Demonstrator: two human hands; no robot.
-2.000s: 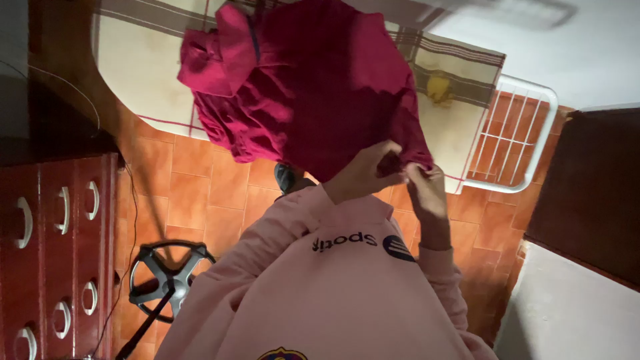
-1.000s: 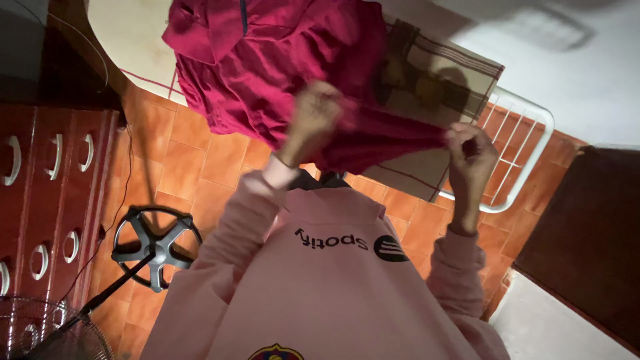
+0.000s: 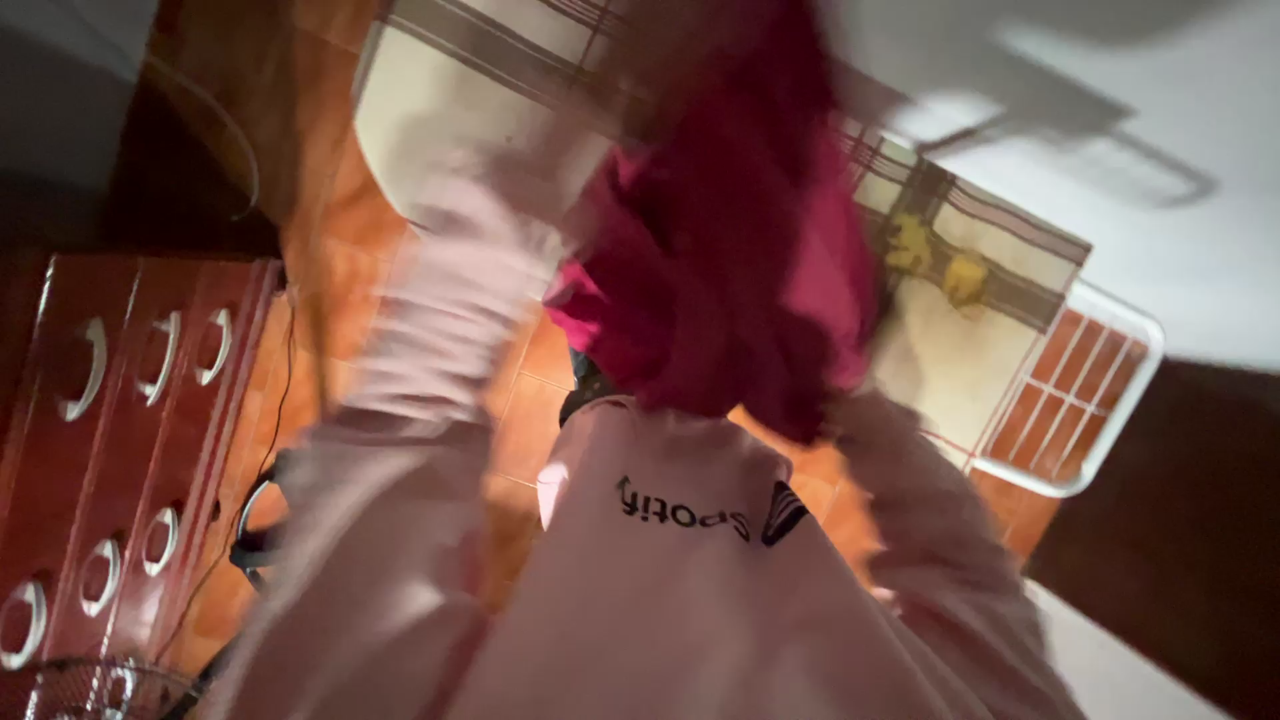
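A crimson garment [image 3: 720, 250] is bunched up in front of my chest, close to the camera and above a checked ironing board cover [image 3: 960, 380]. My left arm reaches up along the garment's left side. At its end my left hand [image 3: 630, 70] is a brown blur against the cloth near the top edge, and its fingers cannot be made out. On the other side my right sleeve ends at the garment's lower right edge. There my right hand [image 3: 850, 405] is mostly hidden and blurred, so its hold cannot be told.
A white wire rest [image 3: 1085, 400] juts from the board's right end. Red drawers [image 3: 120, 400] with pale handles stand at left, with a dark cable [image 3: 285, 400] beside them. A wire fan guard [image 3: 110, 685] shows at lower left. Yellowish stains [image 3: 965, 275] mark the cover.
The garment, spread over the board before, is now lifted and bunched nearer to me. My left hand has moved up from the garment's front edge. My right hand has come inward from its outstretched position.
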